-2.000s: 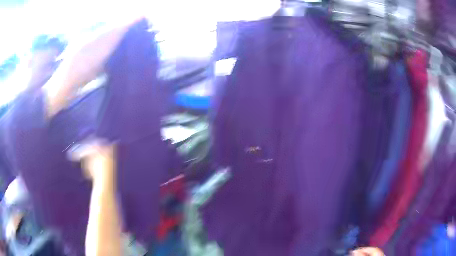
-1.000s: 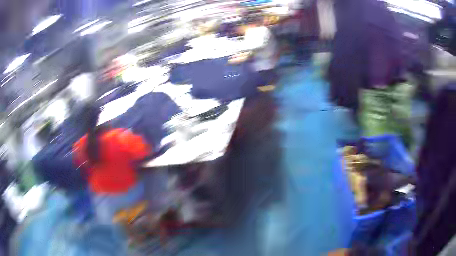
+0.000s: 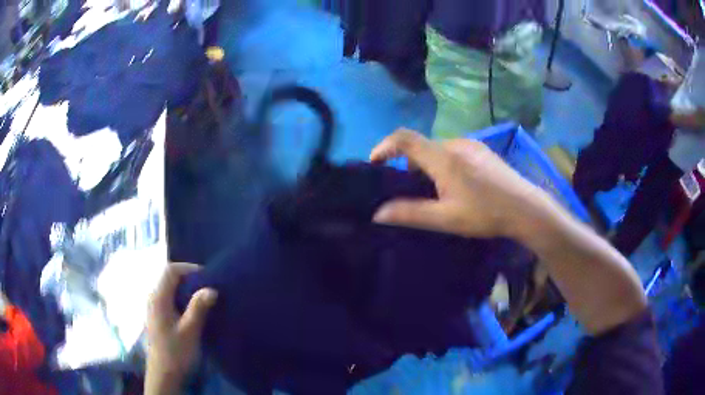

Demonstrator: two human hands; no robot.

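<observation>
A dark navy jacket (image 3: pixel 332 285) hangs in front of me, its collar towards the top, somewhat blurred. The black curved hook of a hanger (image 3: pixel 328 127) stands up out of the collar. My left hand (image 3: pixel 178 324) grips the jacket's left shoulder edge between thumb and fingers. My right hand (image 3: pixel 464 189) is over the jacket's right shoulder, thumb and fingers apart; whether it touches the cloth is unclear.
A white table (image 3: pixel 93 324) with dark garments lies at left. A person's red top (image 3: pixel 22 347) shows at the lower left edge. A blue crate (image 3: pixel 533 162) with items stands on the blue floor behind the jacket. A pale green bag (image 3: pixel 487 77) and dark garments are beyond.
The view has swung down and towards the right. The jacket, its hanger hook and both my hands now show in front; the table and red top have shifted left in view.
</observation>
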